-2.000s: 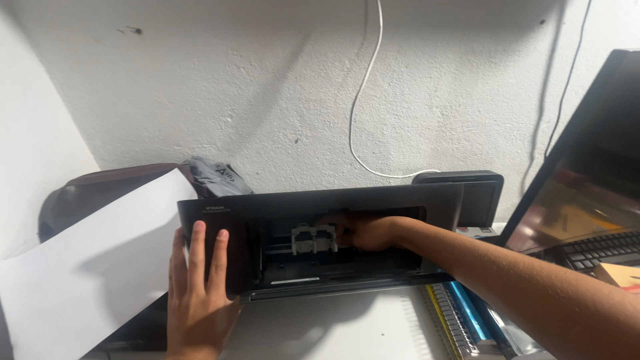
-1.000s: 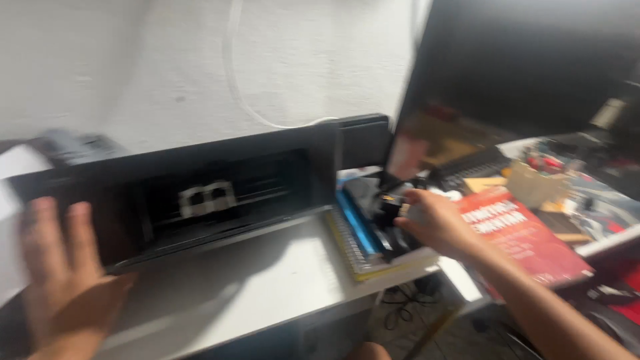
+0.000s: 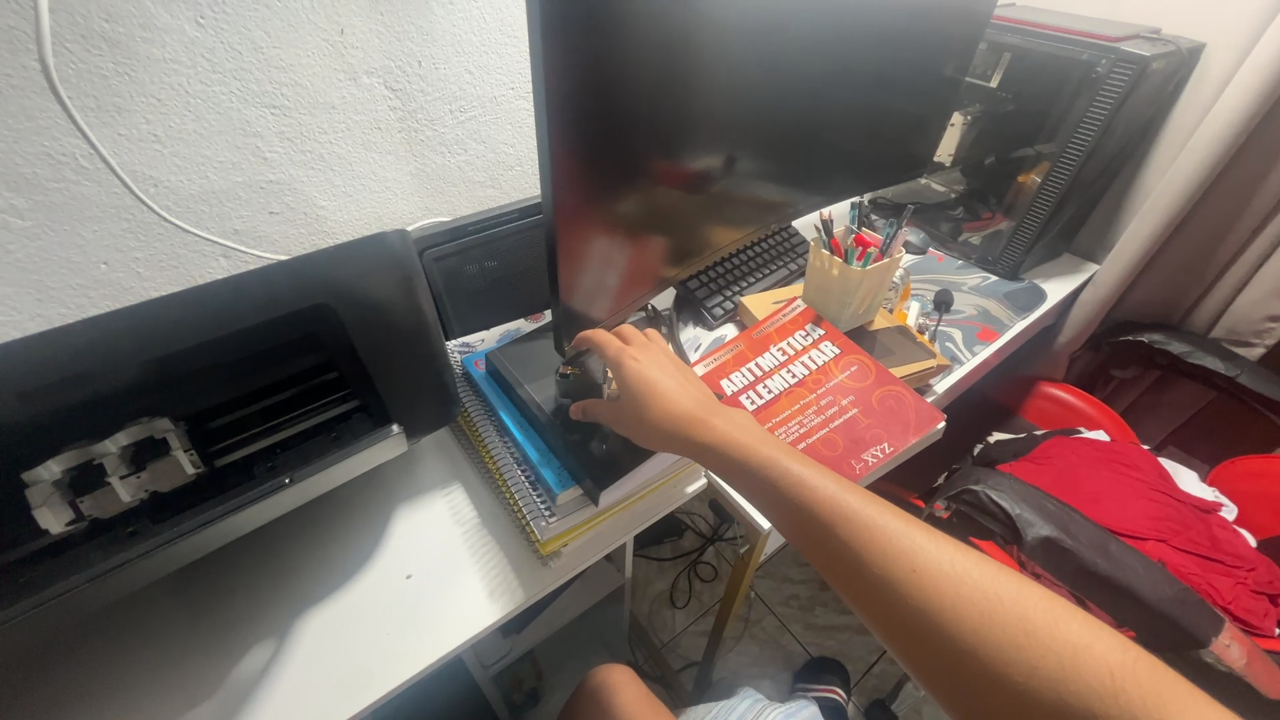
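My right hand (image 3: 645, 395) is over a stack of spiral notebooks (image 3: 500, 455), its thumb and fingers around a small dark ink cartridge (image 3: 582, 385) that rests on or just above the black item on top. Whether the fingers bear its weight is not plain. At the left stands a black printer (image 3: 230, 300) with its front open, and the pale cartridge carriage (image 3: 120, 470) shows inside. My left hand is outside the view.
A monitor (image 3: 740, 130) rises behind the stack. Near it are a red book (image 3: 820, 390), a pen holder (image 3: 850, 280), a keyboard (image 3: 745, 275) and a computer tower (image 3: 1060, 150). A chair holding red cloth (image 3: 1140, 500) stands at the right, below the desk's edge.
My right hand has left the printer's inside and is over the notebooks at the right. My left hand, earlier at the printer's left front, has gone out of view as the view swung right.
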